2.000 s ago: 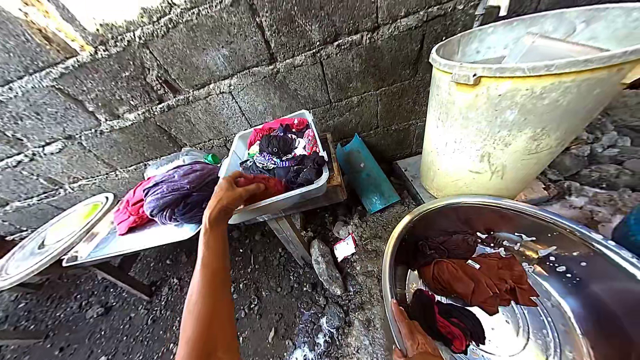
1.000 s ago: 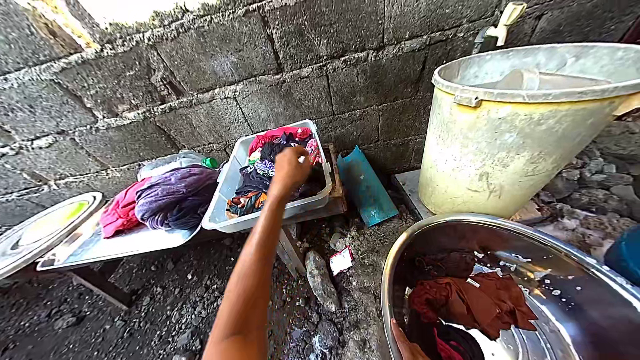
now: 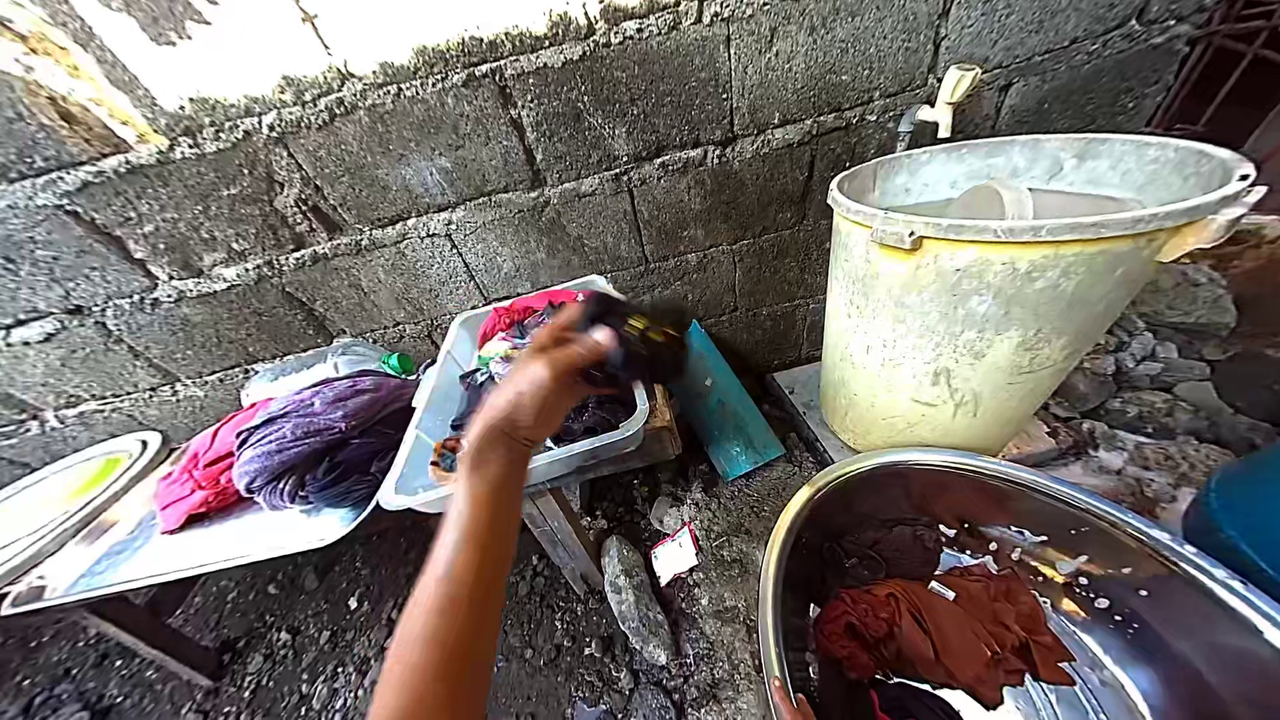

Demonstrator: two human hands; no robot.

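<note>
My left hand is raised over a white plastic basin of mixed clothes, gripping a black cloth with yellow marks, blurred by motion. Pink and dark garments lie in that basin. At the bottom edge, only the fingers of my right hand show, against the near left rim of a large steel basin; whether they hold anything is hidden. Inside the steel basin are a rust-brown garment, darker cloths and some suds.
A yellowish plastic tub with water and a scoop stands by a tap at the block wall. Purple cloth and pink cloth rest on a metal tray. A teal plastic piece leans near stones.
My left hand, among the clothes in the white basin a second ago, is now lifted and farther right with a black cloth in it. My right hand stays at the steel basin.
</note>
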